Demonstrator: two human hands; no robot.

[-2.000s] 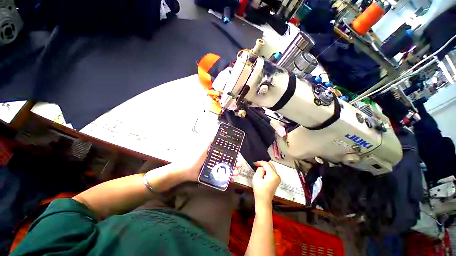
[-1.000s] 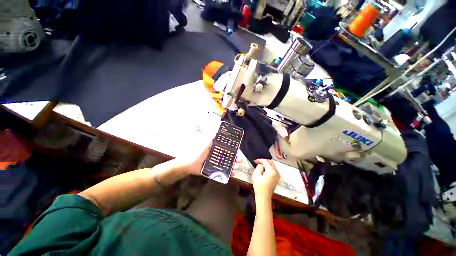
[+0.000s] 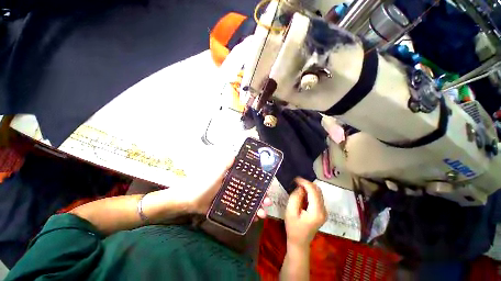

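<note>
My left hand (image 3: 211,189) holds a mobile phone (image 3: 245,185) above the front edge of the machine table. Its dark screen shows rows of small lit text and a bright round glare near the top. My right hand (image 3: 305,211) is just right of the phone, apart from it, with its fingers curled; no object shows in it. The sewing machine (image 3: 379,110) stands beyond, its needle area (image 3: 255,107) above the phone. An orange strip (image 3: 222,38) stands in a loop beside the machine head. Dark cloth (image 3: 299,142) lies under the machine arm.
A large navy fabric panel (image 3: 110,55) covers the far left of the white table (image 3: 148,121). Pink-red thread snips (image 3: 328,163) lie on the machine bed. A red perforated crate (image 3: 357,263) is below the table edge. Shiny metal cylinders (image 3: 387,22) stand behind the machine arm.
The view has moved closer to the machine and phone, so both look larger. The glare on the phone screen has shifted from its bottom to its top. The phone stays in my left hand.
</note>
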